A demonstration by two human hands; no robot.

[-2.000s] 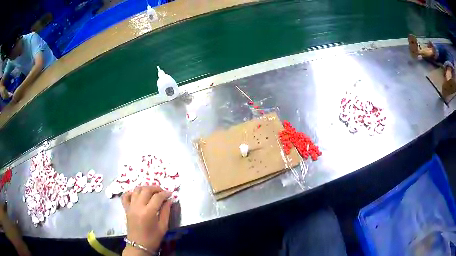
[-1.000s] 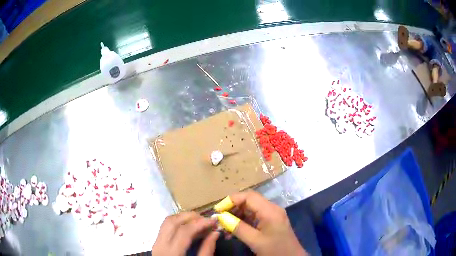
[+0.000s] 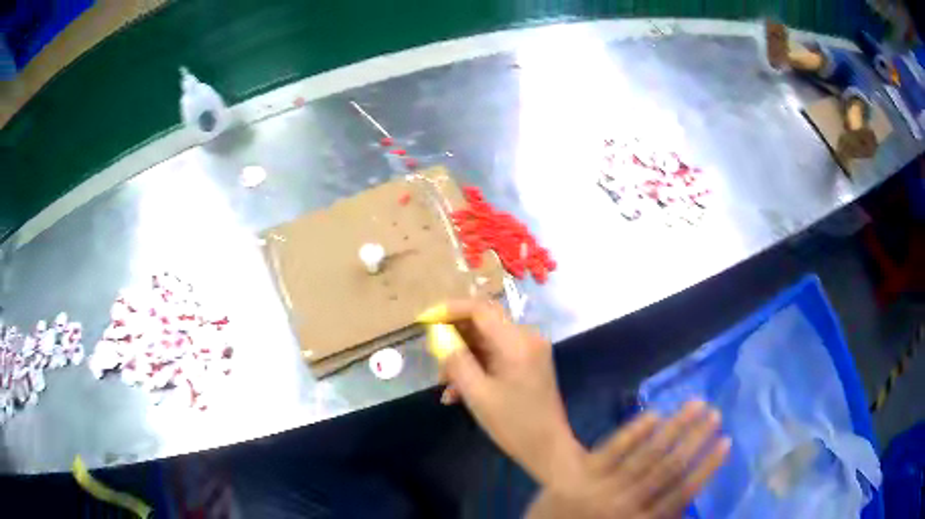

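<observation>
My right hand [image 3: 502, 380], with yellow coverings on thumb and forefinger, is at the front edge of the tan cardboard pad [image 3: 350, 294]. Its two covered tips are close together; whether they hold anything is unclear. My left hand [image 3: 654, 461] is blurred at the lower right, by my right forearm, with its fingers extended and slightly apart and nothing seen in it. A white disc [image 3: 385, 363] with a red mark lies just in front of the pad. A white lump [image 3: 372, 255] stands on the pad. Red pieces [image 3: 502, 235] lie heaped at its right edge.
White-and-red pieces lie in heaps at left [image 3: 167, 340], far left [image 3: 36, 355] and right [image 3: 654, 182]. A white bottle [image 3: 202, 103] stands by the green belt [image 3: 335, 41]. A thin stick [image 3: 371, 120] lies behind the pad. A blue crate [image 3: 761, 395] is at lower right.
My hands were together at the pad's front edge and have separated. My left hand has moved to the lower right. A white disc now shows in front of the pad. The view has shifted.
</observation>
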